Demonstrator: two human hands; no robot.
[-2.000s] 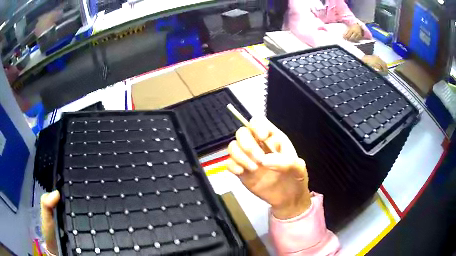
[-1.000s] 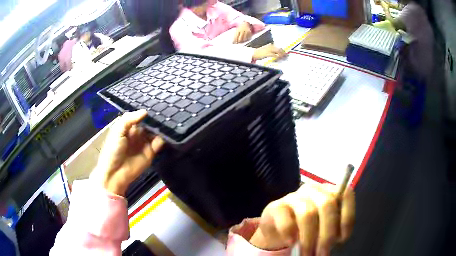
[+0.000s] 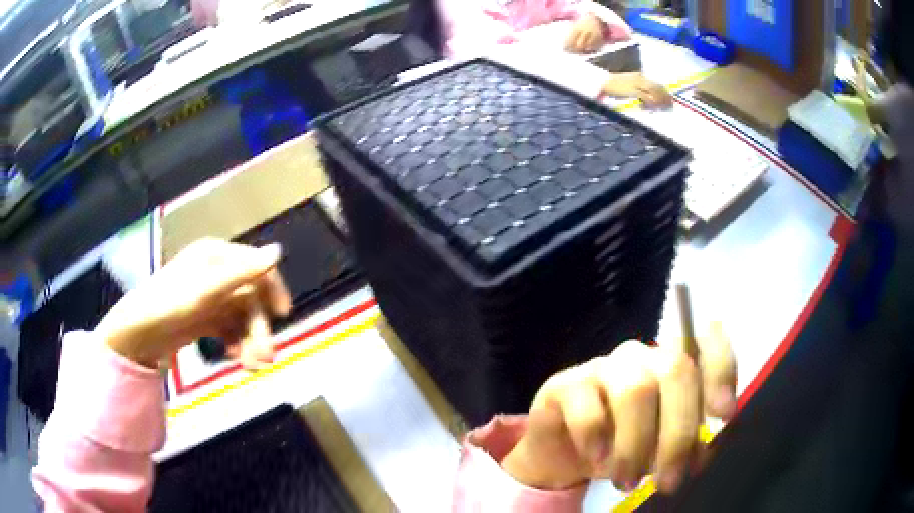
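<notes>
A tall stack of black trays point(image 3: 501, 291) stands in the centre. Its top tray point(image 3: 501, 150) shows a grid of pockets with tiny pale dots. My left hand point(image 3: 205, 296) is left of the stack, apart from it, with fingers loosely bent and nothing seen in it. My right hand point(image 3: 631, 411) is at the stack's front right and holds a thin stick-like tool point(image 3: 686, 319) upright between its fingers. Another black tray point(image 3: 256, 466) lies at the lower left, partly cut off by the picture's edge.
A low black tray point(image 3: 319, 255) lies behind my left hand, by cardboard point(image 3: 241, 210). A dark stack point(image 3: 65, 331) is at far left. A person's hand point(image 3: 638, 90) is beyond the tall stack, near a pale tray point(image 3: 717, 190). A blue box point(image 3: 822, 150) stands at upper right.
My left hand has let go of the top tray's corner and moved left. The view has shifted, so the stack appears further right. The tray held earlier now lies at lower left.
</notes>
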